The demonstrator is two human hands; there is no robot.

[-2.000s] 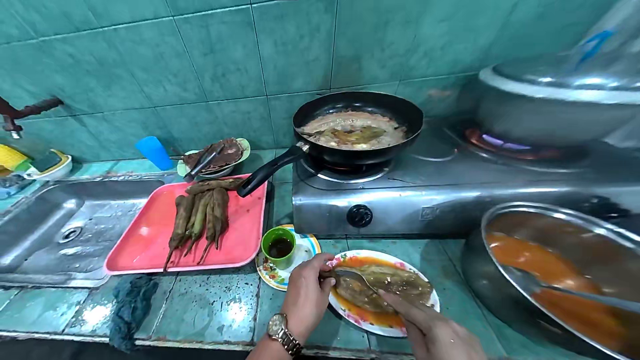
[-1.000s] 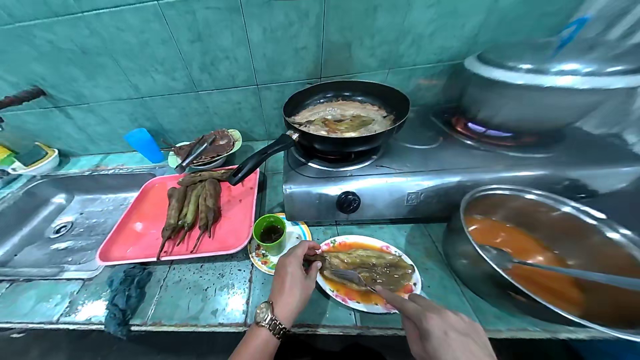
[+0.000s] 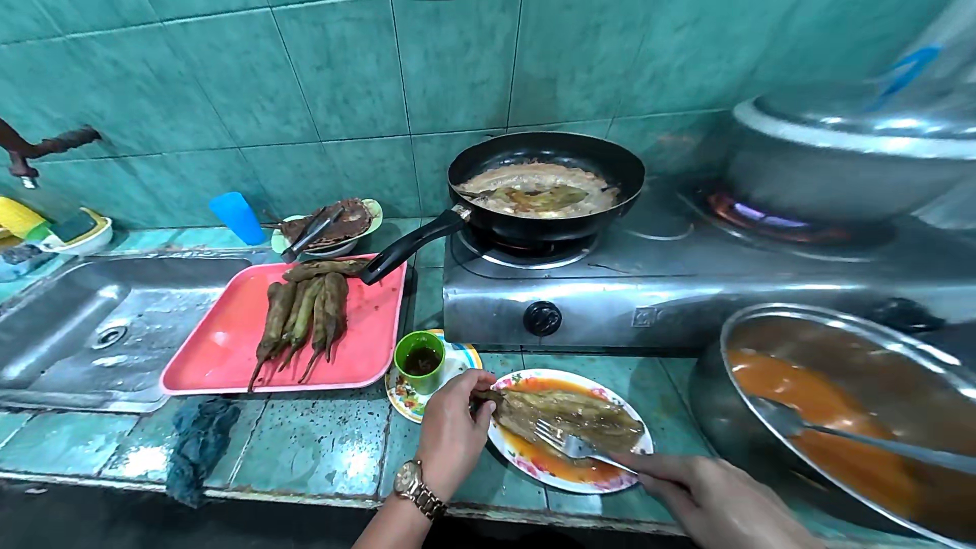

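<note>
On a floral oval plate (image 3: 526, 460) a flattened cooked eggplant (image 3: 579, 418) lies in orange liquid, probably beaten egg. My left hand (image 3: 456, 415), with a wristwatch, pinches the eggplant's stem at the plate's left side. A metal fork (image 3: 572, 444) is in my right hand (image 3: 713, 492), its tines against the eggplant's flesh. Beside my left hand, a green cup (image 3: 419, 363) with dark liquid stands on a small patterned plate (image 3: 402, 398). Behind, a black frying pan (image 3: 545, 183) holds a frying piece in bubbling oil.
Several whole cooked eggplants (image 3: 305, 313) lie on a pink tray (image 3: 217, 358) beside the sink (image 3: 145, 305). Tongs (image 3: 314, 230) rest over a bowl of browned food. A metal pot (image 3: 762, 450) of orange liquid with a ladle stands right; a lidded pot (image 3: 839, 168) sits over a lit burner.
The fork has shifted on the eggplant, its tines now plainly visible on the flesh. My left hand stays at the stem end.
</note>
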